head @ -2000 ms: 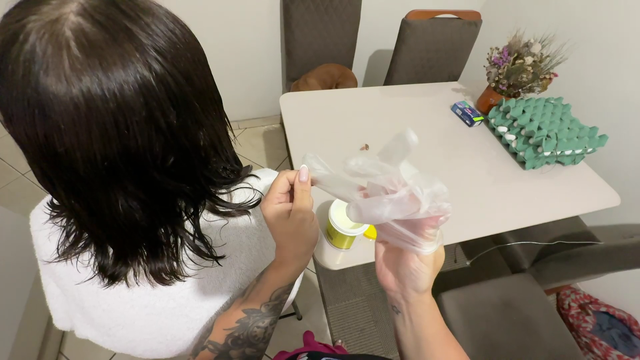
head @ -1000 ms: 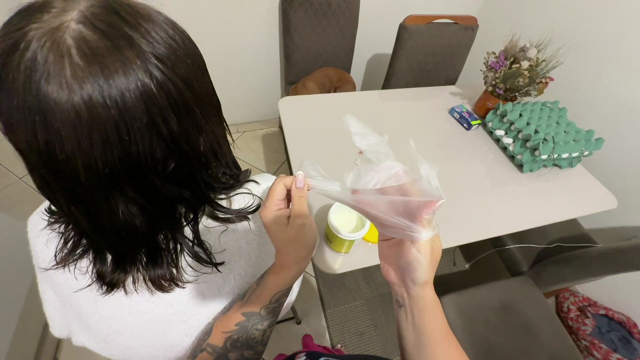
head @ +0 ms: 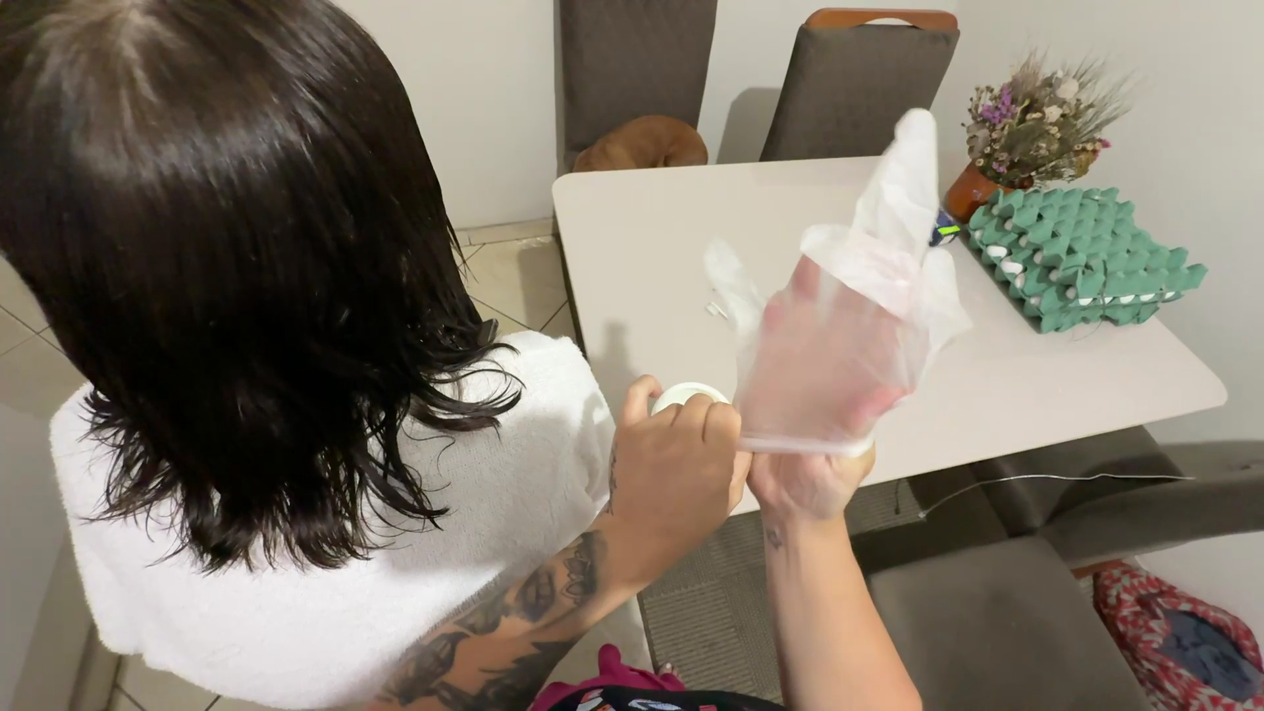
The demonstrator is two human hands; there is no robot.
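A translucent disposable plastic glove (head: pixel 834 346) is partly over my right hand (head: pixel 815 395), its finger parts loose above my fingers. My left hand (head: pixel 681 454), on the tattooed arm, has its fingertips at the glove's cuff, beside my right wrist; it pinches the edge. Behind my left hand shows the rim of a white tub (head: pixel 691 393) on the table, mostly hidden. To the left is a seated person seen from behind, with dark, damp-looking hair (head: pixel 247 276) and a white towel (head: pixel 296 632) over the shoulders.
The pale table (head: pixel 1037 395) bears green egg cartons (head: pixel 1086 257), a dried flower arrangement (head: pixel 1042 123) in a terracotta-coloured pot, and a small dark blue box (head: pixel 944 229). Grey upholstered chairs (head: pixel 859 89) stand around it. A brown rounded thing (head: pixel 642 143) is behind the table. A patterned red bag (head: pixel 1175 632) lies lower right.
My left hand has moved from the glove's left side to its cuff by my right wrist and now covers much of the tub. The glove sits more spread over my right hand.
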